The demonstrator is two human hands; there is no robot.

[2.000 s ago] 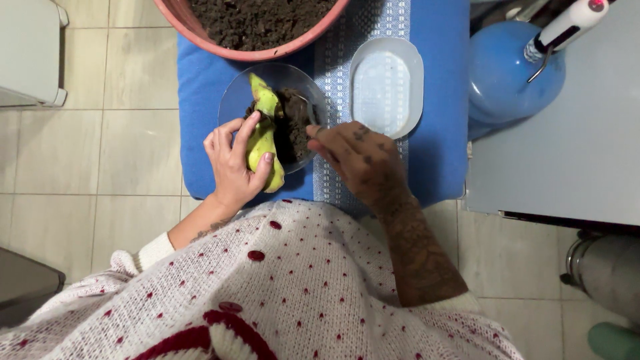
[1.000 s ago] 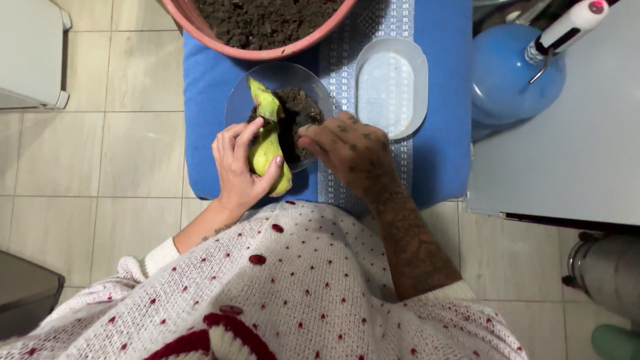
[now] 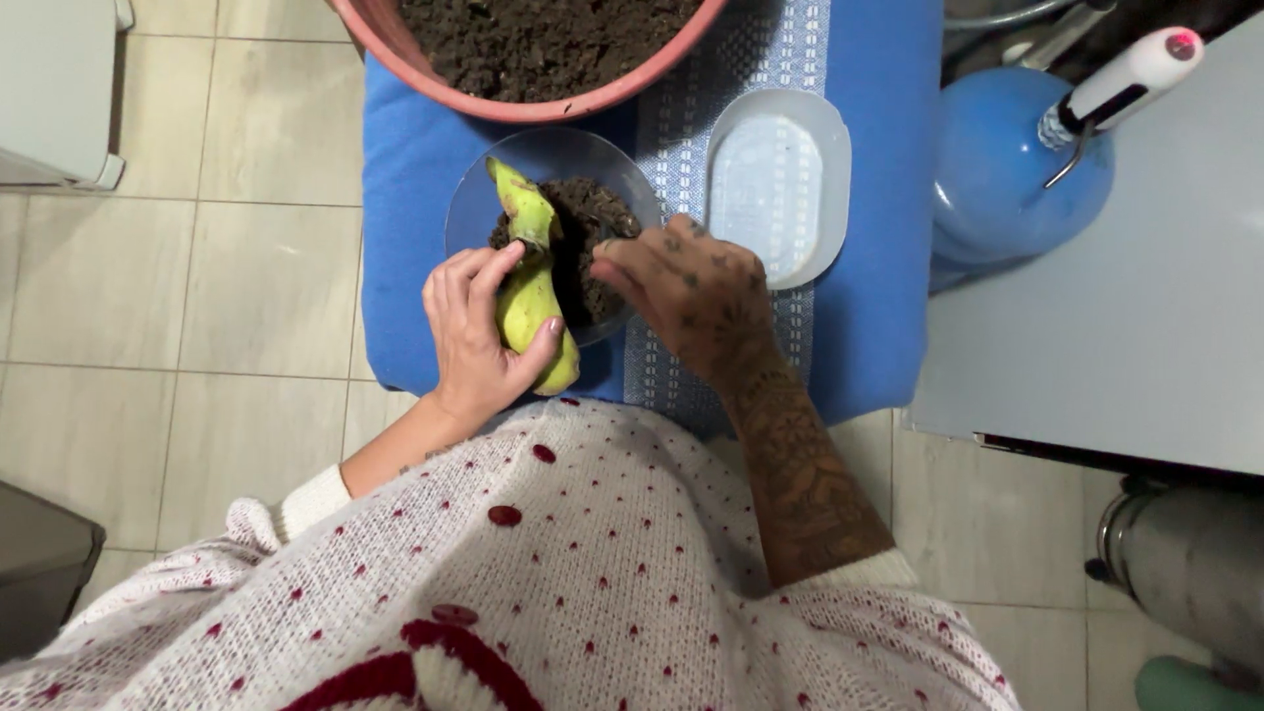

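A yellow-green fruit, possibly a banana or plantain [image 3: 533, 301], lies tilted across the left side of a clear round bowl [image 3: 474, 188] that holds dark soil [image 3: 592, 212]. My left hand [image 3: 479, 326] grips its lower half, thumb on the right side and fingers on the left. Soil clings around a dark notch at the fruit's middle. Over the bowl's right edge is my right hand [image 3: 691, 286], its fingers pinched together at the soil; a dark object, perhaps a utensil's end, shows by the fingertips, but what they hold is mostly hidden.
A large reddish plastic pot [image 3: 553, 109] of soil stands behind the bowl. Right of the bowl sits a translucent plastic container [image 3: 834, 197], on a blue cloth [image 3: 879, 326] with a patterned strip. A blue water jug [image 3: 1017, 168] with a dispenser pump [image 3: 1136, 79] stands farther right.
My right hand has shifted slightly at the soil, while my left hand stays on the fruit. Bowl, pot and container stand as before.
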